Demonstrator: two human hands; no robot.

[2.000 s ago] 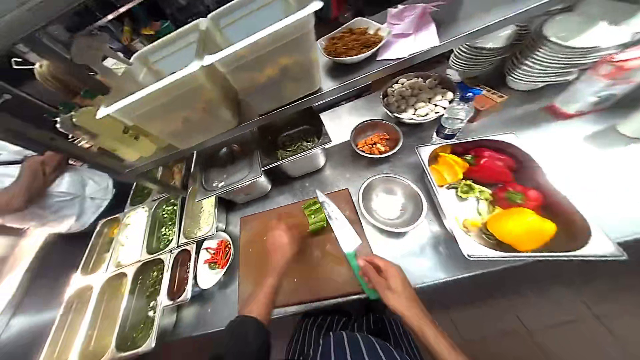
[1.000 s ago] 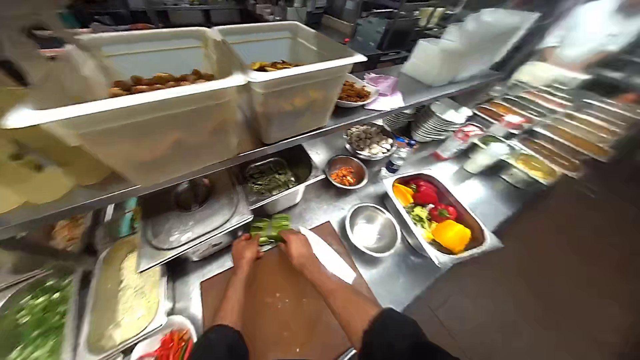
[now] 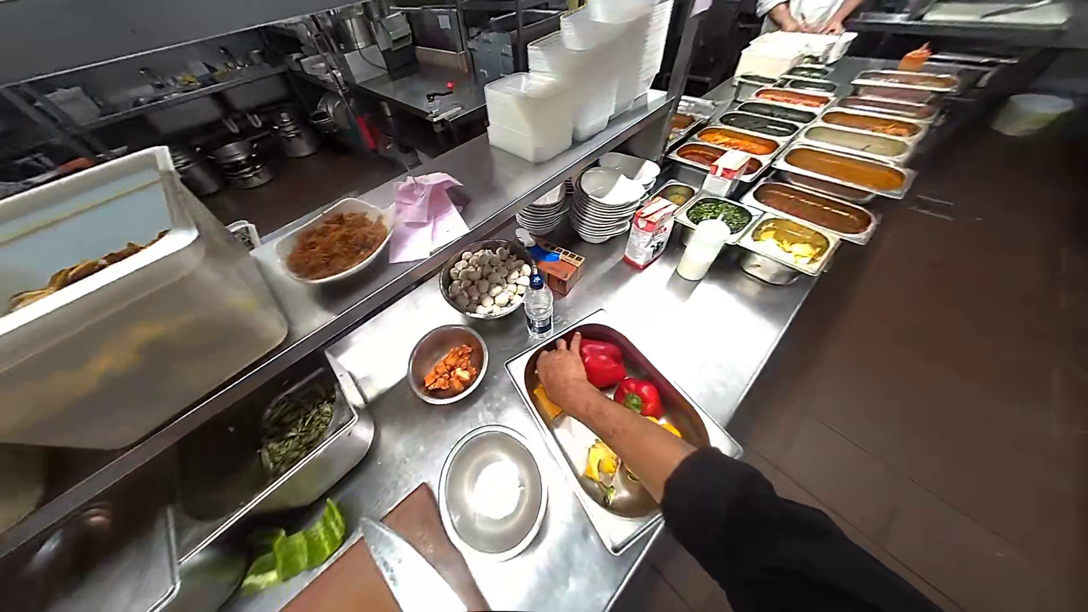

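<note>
My right hand [image 3: 564, 374] reaches into the steel tray [image 3: 722, 442] at its far left corner, over a yellow pepper piece [image 3: 546, 403] and beside a red bell pepper [image 3: 602, 364]; whether it grips anything is hidden. Another red pepper [image 3: 637, 397] and yellow pepper trimmings [image 3: 601, 460] lie in the tray. My left hand is out of view. At the lower left, a knife blade [image 3: 408, 568] rests on the brown cutting board [image 3: 344, 583], and green pepper pieces [image 3: 297, 549] lie by its far edge. An empty steel bowl [image 3: 494, 492] stands between board and tray.
Behind the tray stand a water bottle [image 3: 538, 308], a bowl of mushrooms [image 3: 489, 280] and a bowl of orange pieces [image 3: 449, 365]. A raised steel shelf [image 3: 408, 263] runs along the left. Food pans [image 3: 814, 212] line the counter ahead, where a person [image 3: 807, 15] stands.
My right hand has moved from the green pepper at the cutting board into the steel tray. My left hand has gone out of view. The view has swung right.
</note>
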